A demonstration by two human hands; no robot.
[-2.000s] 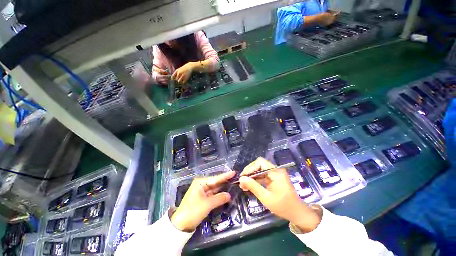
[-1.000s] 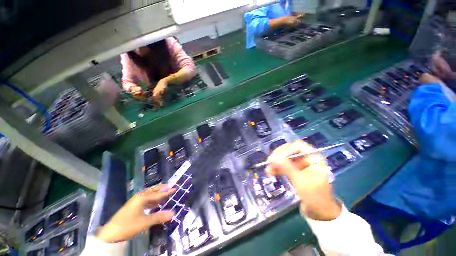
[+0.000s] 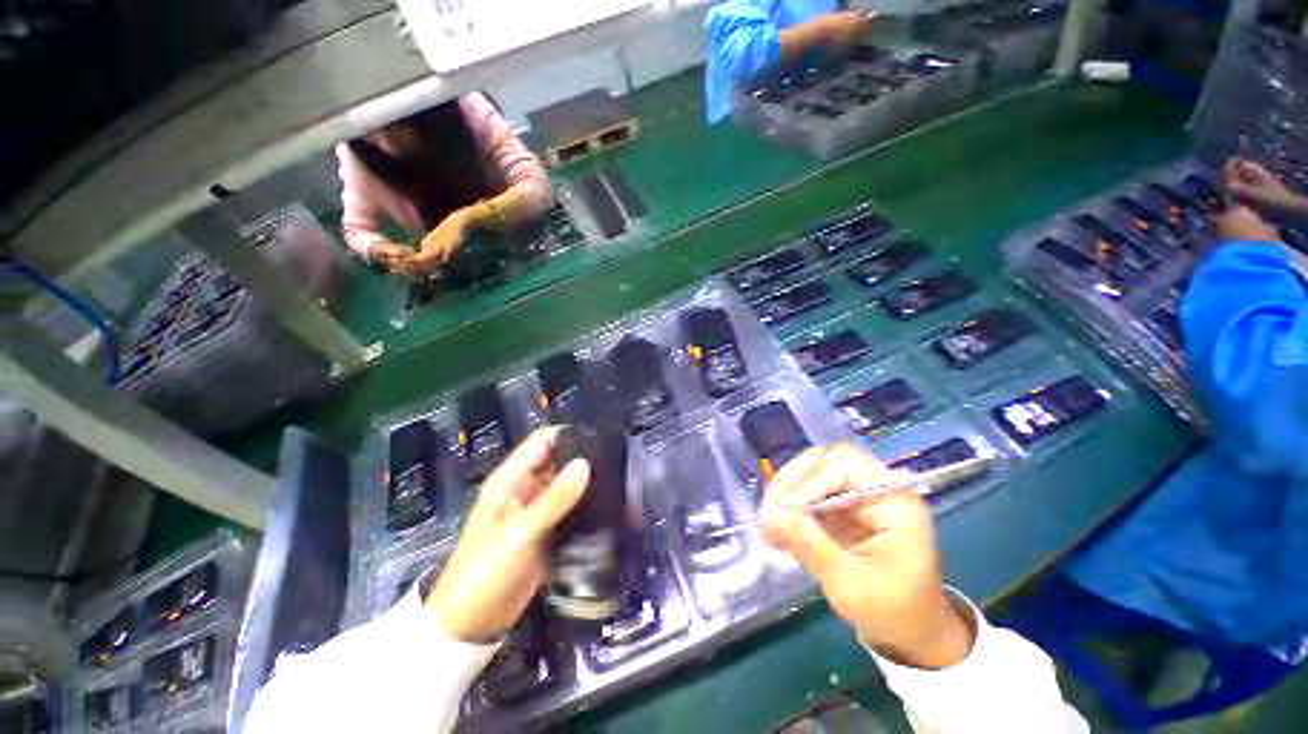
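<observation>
My left hand [image 3: 502, 545] holds a black handheld unit [image 3: 591, 523] upright above the clear blister tray; the unit is blurred. My right hand [image 3: 858, 538] holds thin pale tweezers [image 3: 897, 488] between thumb and fingers, over the tray's right side. The blister tray [image 3: 735, 581] lies in front of me with black units in its pockets, some with orange spots. A pocket between my hands shows no unit. The dark adhesive sheet cannot be told apart clearly behind the held unit. Whether anything is at the tweezer tip is too small to tell.
A second tray of units [image 3: 1004, 344] adjoins on the right. An upright dark panel [image 3: 294, 574] and another tray [image 3: 158, 631] are at left. A metal post [image 3: 136, 416] slants at left. A person in blue [image 3: 1234, 387] works at right; others sit across the green bench [image 3: 689, 230].
My left hand has let go of the gridded sheet and taken hold of a unit, lifting it. My right hand keeps the tweezers and has moved slightly down. The view swung right, mostly between the earlier frames.
</observation>
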